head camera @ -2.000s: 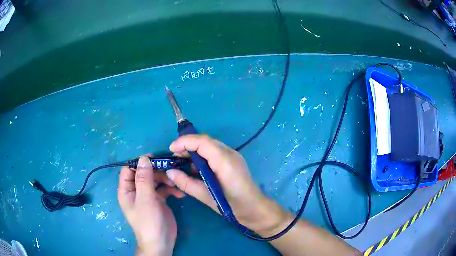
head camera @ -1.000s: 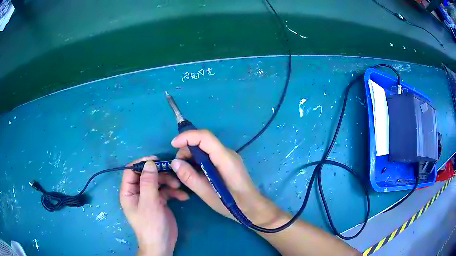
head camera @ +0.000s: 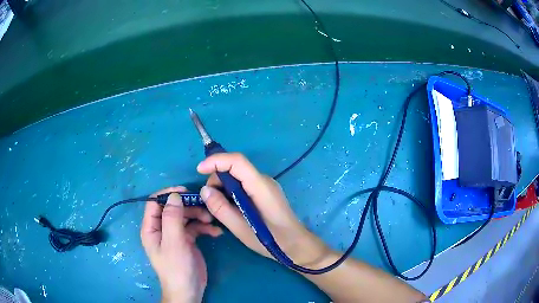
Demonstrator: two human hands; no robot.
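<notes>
A dark inline controller [head camera: 192, 199] with a row of pale blue marks lies between my hands. My left hand [head camera: 174, 237] pinches its left end between thumb and fingers. My right hand [head camera: 254, 201] holds the soldering iron [head camera: 249, 214], its bare silver tip pointing up and left, away from the controller. The right thumb is at the controller's right end. A thin black USB cable [head camera: 121, 203] runs left from the controller to a coiled cable bundle [head camera: 75, 237] with a small plug. The cable's other side runs up and right past my right hand.
At right, a blue plastic tray [head camera: 438, 204] holds the dark soldering station [head camera: 477, 145] and a white card [head camera: 446, 136]. The thick iron cord [head camera: 397, 139] loops across the bench [head camera: 283, 118]. A dark green strip [head camera: 177, 50] runs along the back, with another thin cable at top right.
The controller has levelled slightly and my right thumb has shifted along its right end. The far cable end on the green strip has slid left. Both hands keep their hold.
</notes>
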